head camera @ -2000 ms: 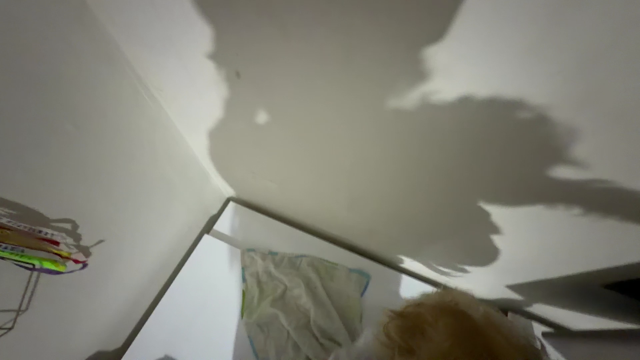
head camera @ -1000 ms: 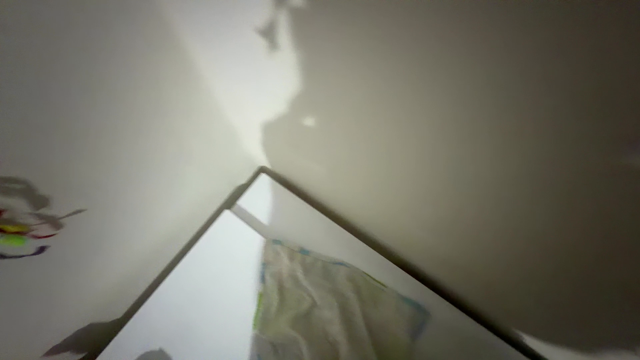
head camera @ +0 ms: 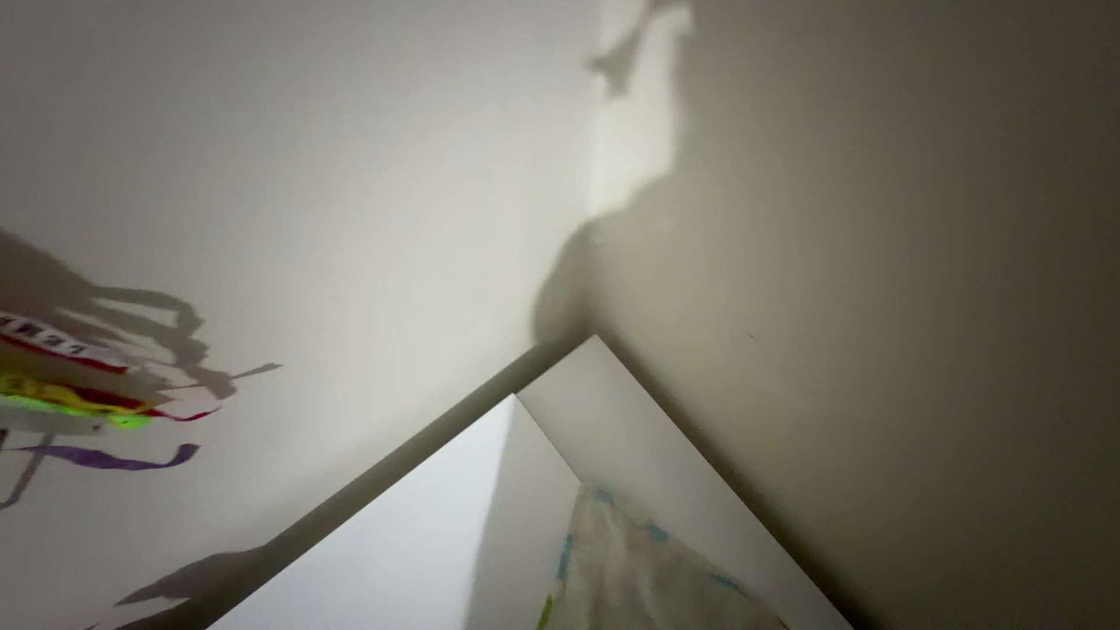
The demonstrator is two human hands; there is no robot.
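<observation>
Neither my left hand nor my right hand shows in the head view. A pale, wrinkled cloth (head camera: 639, 573) with a blue and green edge hangs or lies against the white panelled surface (head camera: 402, 534) at the bottom; which of the two I cannot tell. Its lower part is cut off by the frame. Dark shadows fall across the walls above it.
Pale walls (head camera: 394, 219) meet in a corner above the white surface's pointed end. At the left edge are colourful ribbons or strips, among them a purple ribbon (head camera: 122, 458), near a thin metal wire or rod (head camera: 29, 472).
The view has turned. A light brown, furry or hair-like shape at the bottom two seconds ago is out of view. The large shadow on the right wall has shifted and spread.
</observation>
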